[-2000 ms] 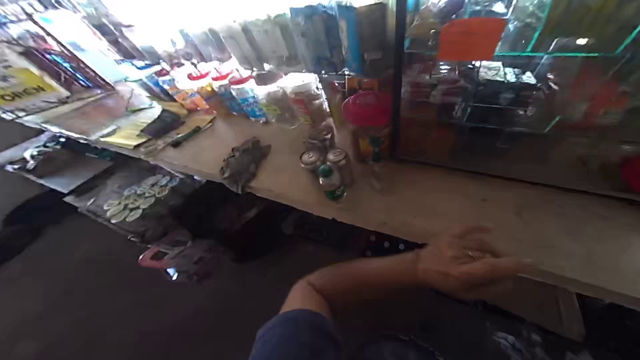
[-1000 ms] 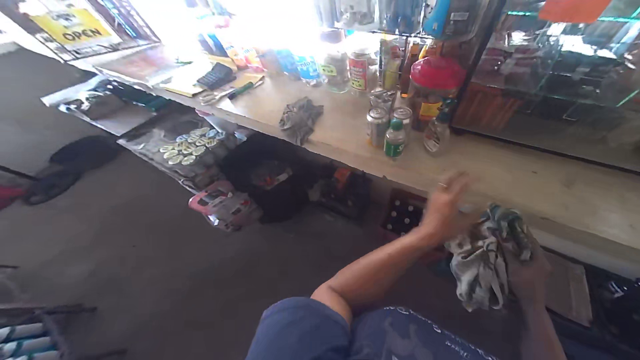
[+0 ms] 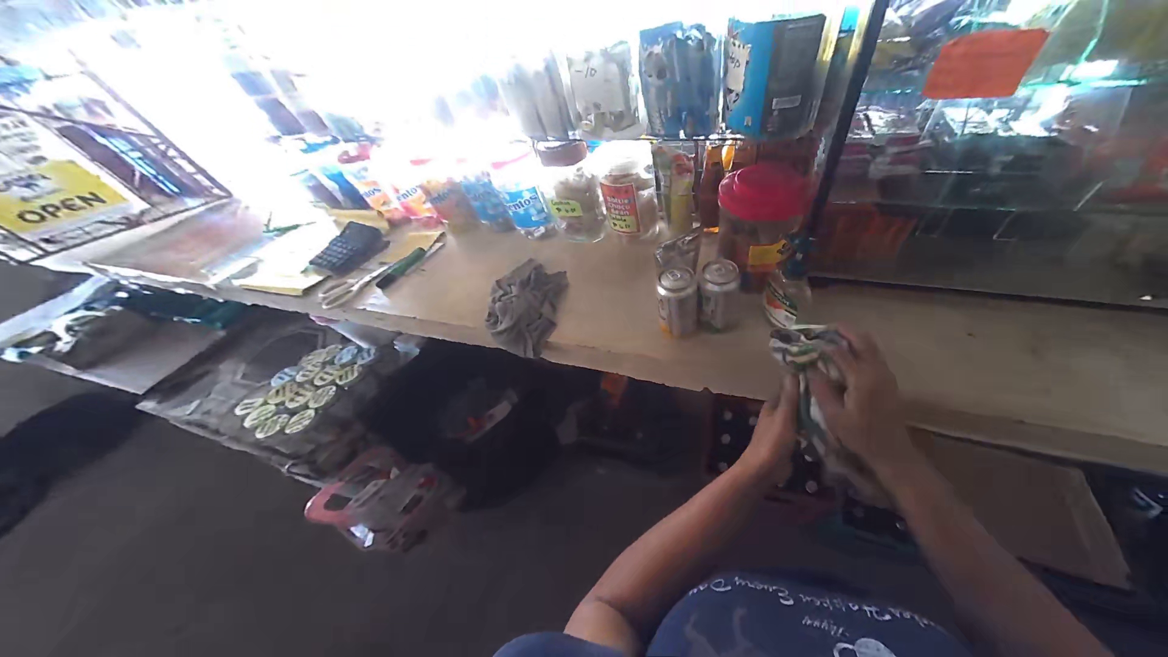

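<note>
My left hand and my right hand are together at the counter's front edge, closed on a bunched patterned cloth. Something with green and white shows at the cloth's top; whether it is a small bottle or part of the cloth, I cannot tell. Just behind my hands stands a clear bottle with a dark cap. Two drink cans stand side by side to its left. Farther left a crumpled grey cloth lies on the counter.
A large jar with a pink-red lid and several candy jars line the counter's back. A calculator, scissors and papers lie left. A glass display case stands right. Below are a dark bin and a pink-edged bag.
My left hand has come onto the patterned cloth, which my right hand held a second ago. The small green-capped bottle that stood in front of the cans is no longer seen there.
</note>
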